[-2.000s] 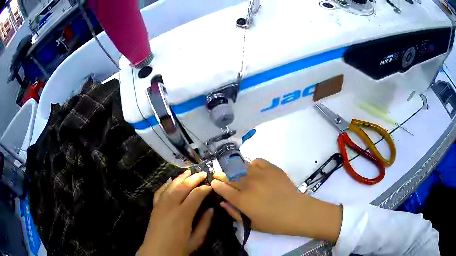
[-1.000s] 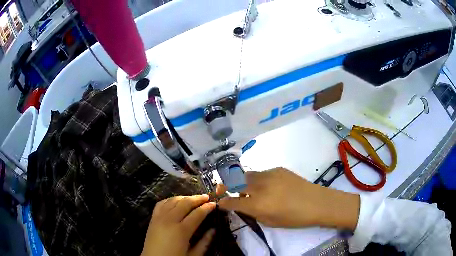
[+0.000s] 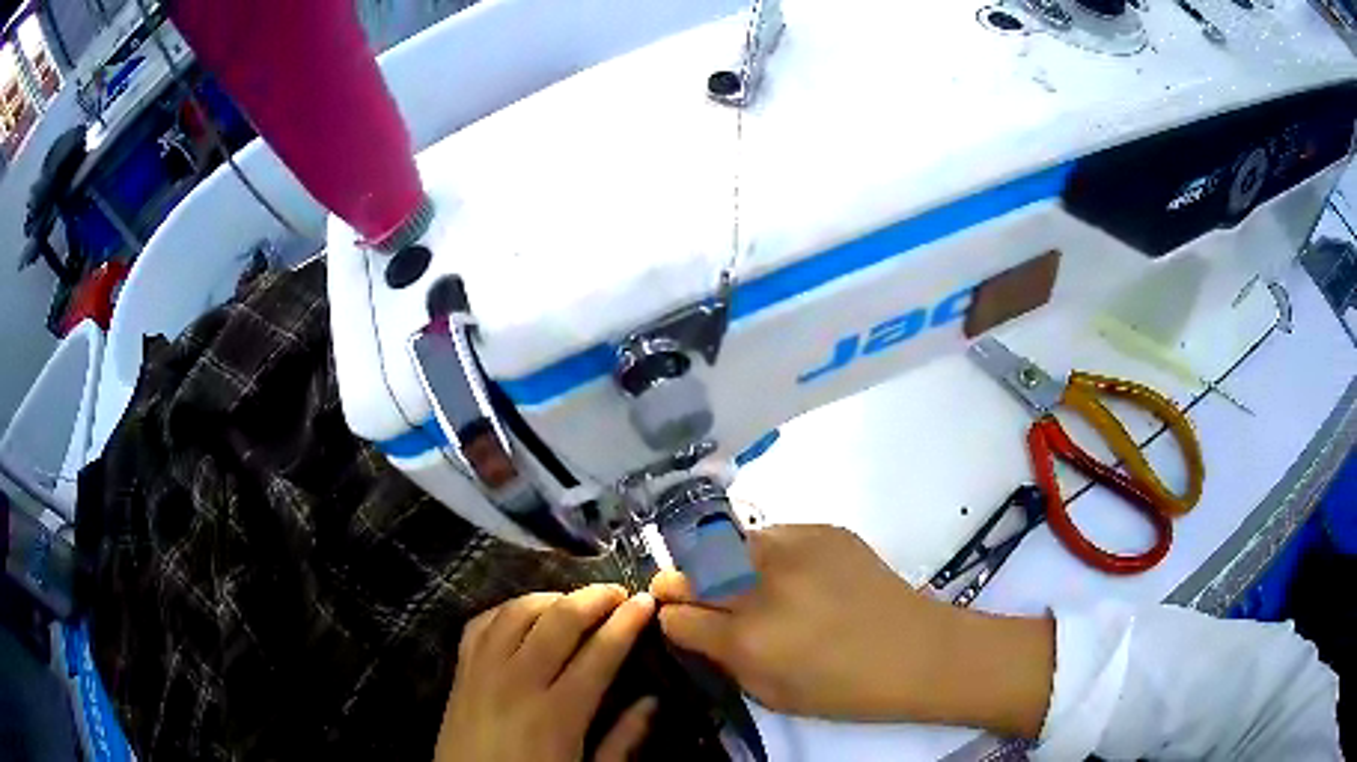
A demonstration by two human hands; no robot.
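Observation:
A dark plaid garment (image 3: 253, 551) lies left of the needle and runs under both hands. My left hand (image 3: 543, 670) presses and pinches its edge just in front of the presser foot (image 3: 637, 554). My right hand (image 3: 833, 625) meets it there from the right, fingertips at the same edge, partly behind the grey part on the machine head. A dark narrow strip (image 3: 737, 727) hangs below my right hand. The sewing machine (image 3: 893, 223) stands over the work. The needle point and the cloth under the fingertips are hidden.
Scissors with red and yellow handles (image 3: 1109, 454) lie on the machine bed at right, beside black thread snips (image 3: 988, 545). A thin tool (image 3: 1191, 372) lies behind them. A pink thread cone (image 3: 320, 119) stands at upper left. A black control panel (image 3: 1220, 179) is at upper right.
The camera view has shifted slightly. Both hands stay at the presser foot, with the fingertips slightly rearranged. The dark strip, trailing further out a second ago, now hangs closer below my right hand.

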